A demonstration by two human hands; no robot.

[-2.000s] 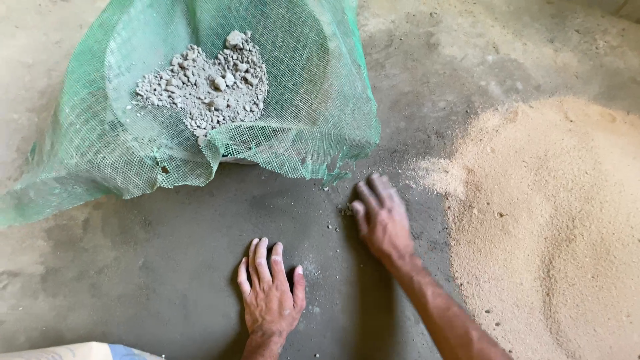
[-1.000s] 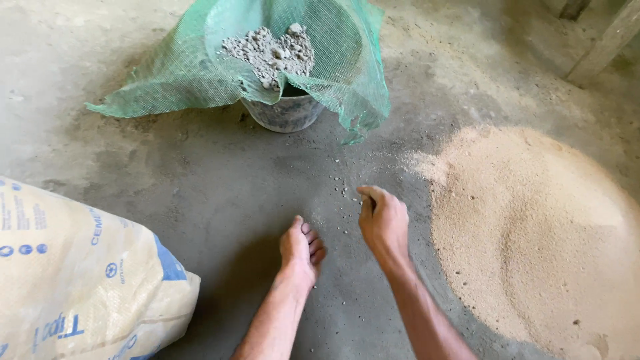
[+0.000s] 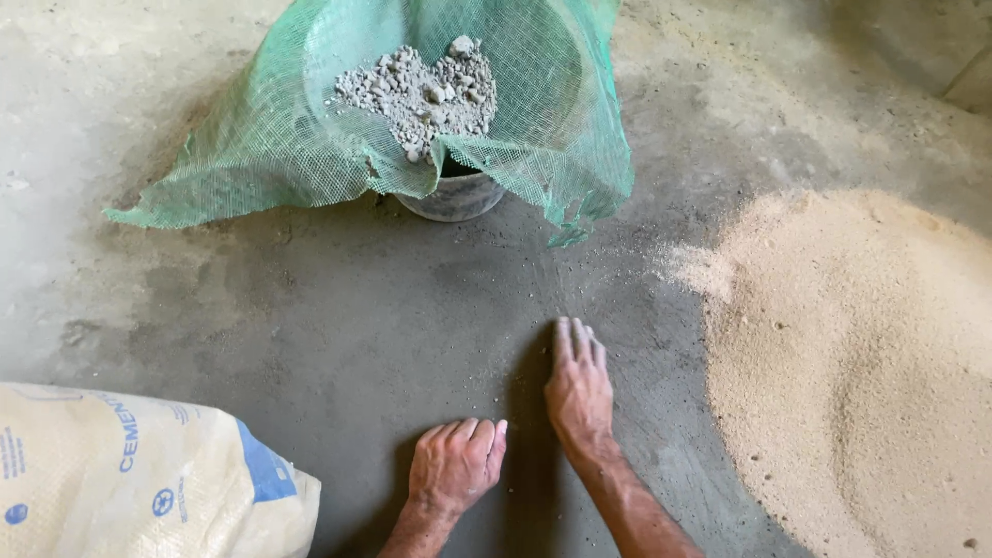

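My left hand (image 3: pixel 457 465) is low over the grey cement floor (image 3: pixel 341 341), its fingers curled under and its thumb alongside; the palm is hidden and nothing shows in it. To its right and farther forward, my right hand (image 3: pixel 580 387) has its fingers stretched out, the tips at the floor near scattered grey crumbs, with nothing seen in it. Beyond both hands stands a bucket (image 3: pixel 453 198) draped with green mesh netting (image 3: pixel 542 101). Grey lumps and crumbs (image 3: pixel 434 97) lie on the sagging mesh.
A heap of pale sand (image 3: pixel 868 349) spreads on the floor to the right, with a small spill toward the middle. At the lower left lies a cream cement bag (image 3: pixel 194 465) with blue print.
My left hand was spread flat two seconds ago and is now curled. My right hand has gone from bent fingers one second ago to stretched fingers. The crumbs between hands and bucket look fewer.
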